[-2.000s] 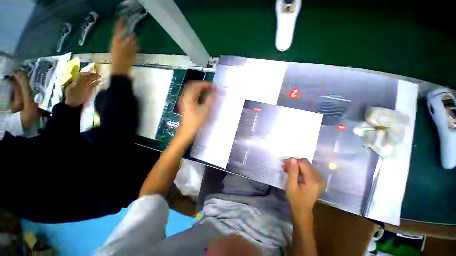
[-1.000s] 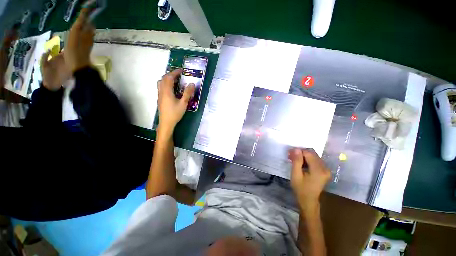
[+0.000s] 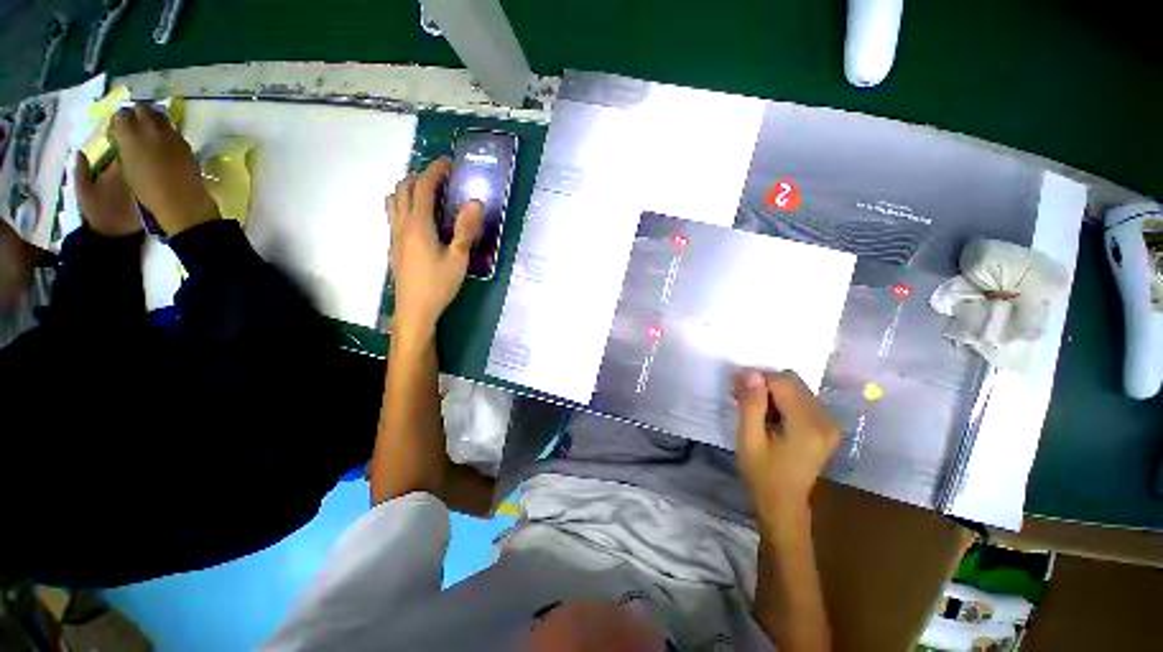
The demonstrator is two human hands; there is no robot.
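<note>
A smartphone (image 3: 485, 178) with a lit screen lies on the green bench left of the work mat. My left hand (image 3: 431, 248) is at its left edge, fingers spread, with the thumb over the screen. The phone lies flat, not lifted. My right hand (image 3: 784, 431) rests over the lower part of the printed work mat (image 3: 944, 166), fingers curled with thumb and forefinger together; whether something small is between them cannot be told. A small white sheet (image 3: 778, 299) or glare patch lies on the grey mat.
An off-white cloth bundle (image 3: 1001, 299) lies on the mat's right. An open unit (image 3: 1138, 293) lies at the right and a white device (image 3: 872, 45) at the top. A grey post (image 3: 478, 51) stands behind the phone. A neighbour's hands (image 3: 147, 166) hold something yellow. A carton (image 3: 893, 573) stands below.
My left hand has moved left from the mat's edge onto the phone, and the screen has lit up. The device at the top has shifted right. My right hand has hardly moved.
</note>
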